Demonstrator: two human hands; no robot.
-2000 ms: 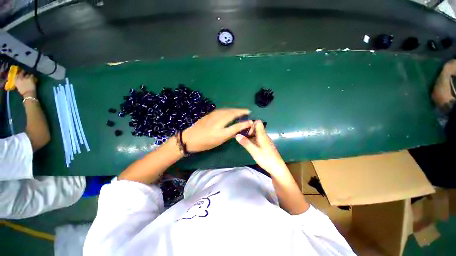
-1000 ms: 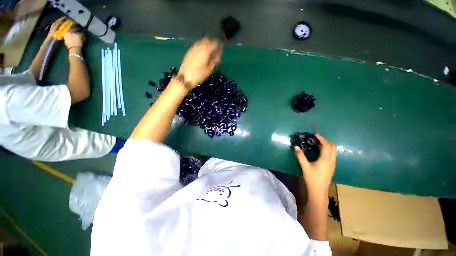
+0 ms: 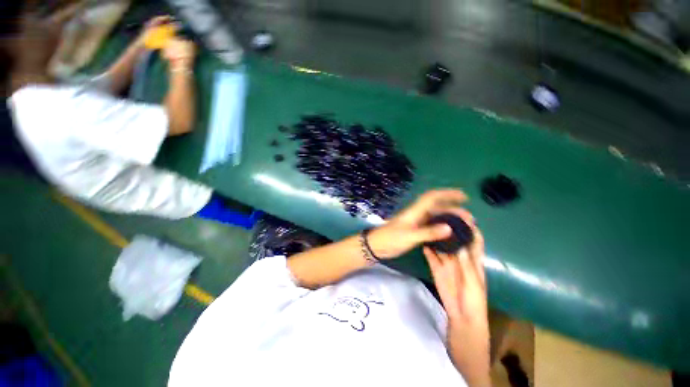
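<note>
A round black unit (image 3: pixel 452 233) is held between both my hands above the front part of the green bench. My left hand (image 3: pixel 412 227) reaches it from the left, with thumb and fingers around its side. My right hand (image 3: pixel 463 264) holds it from below and the right. Whether a small part is in my fingers cannot be told. The heap of small black parts (image 3: pixel 352 162) lies on the bench to the left. Another black unit (image 3: pixel 500 190) lies on the bench beyond my right hand. The picture is blurred.
The dark conveyor (image 3: pixel 363 45) runs beyond the green bench (image 3: pixel 590 219) and carries a few spaced units. Pale blue strips (image 3: pixel 225 121) lie at the left beside a neighbour holding a yellow-orange tool (image 3: pixel 159 36). A cardboard carton (image 3: pixel 590 359) stands by my right arm.
My left hand has come back from near the conveyor, past the heap, to the unit in my right hand. The view has turned, and the unit on the conveyor now appears further right.
</note>
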